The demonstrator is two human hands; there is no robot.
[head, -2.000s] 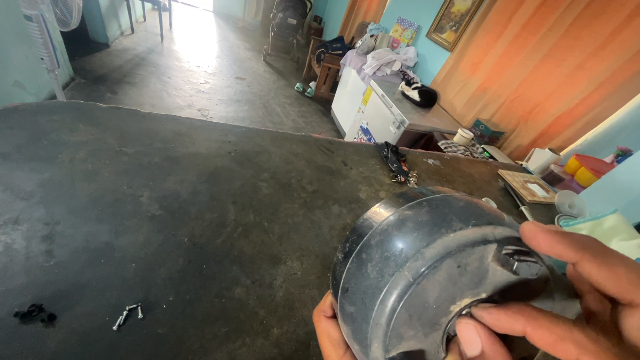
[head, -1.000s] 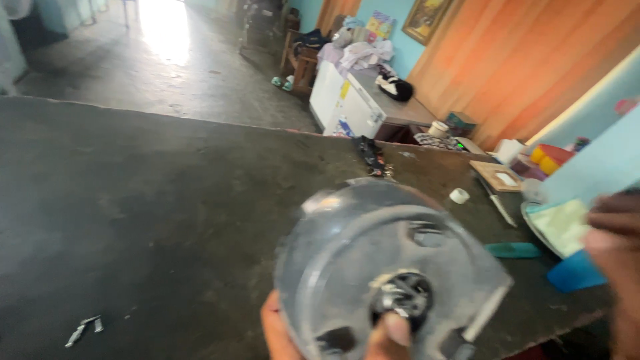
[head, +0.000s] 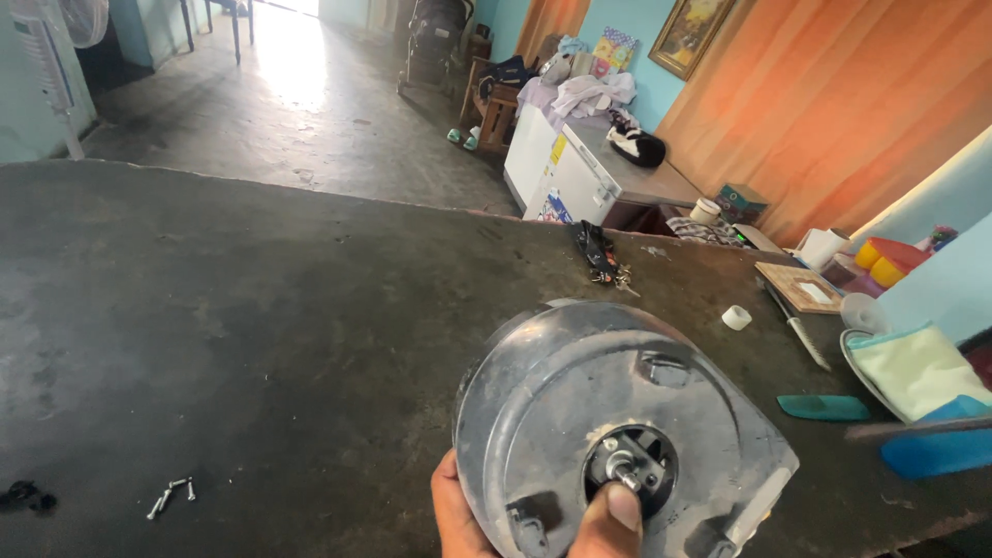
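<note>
A dark, rounded plastic housing [head: 542, 434] with a flat face is held up over the table at the lower middle. Around it is my left hand [head: 612, 527], its thumb against the metal shaft [head: 622, 470] in the round central opening and other fingers at the housing's left side. Feet or lugs stand out from the face. My right hand is out of view. Several small screws [head: 170, 496] lie at the lower left, near a small black piece [head: 28, 497]. A blurred dark bar [head: 922, 427] enters from the right edge; I cannot tell what it is.
Keys [head: 612, 275] with a black strap lie near the table's far edge. Rightward are a white tape roll [head: 736, 317], a knife [head: 806, 337], a teal comb-like piece [head: 823, 408], a wooden board [head: 798, 287] and a plate [head: 860, 372] with a cloth. A white chest freezer [head: 570, 167] stands beyond.
My right hand was on the housing's central opening, then came away to the right, and has left view. The housing's face has turned more toward me, with my left thumb now at the shaft.
</note>
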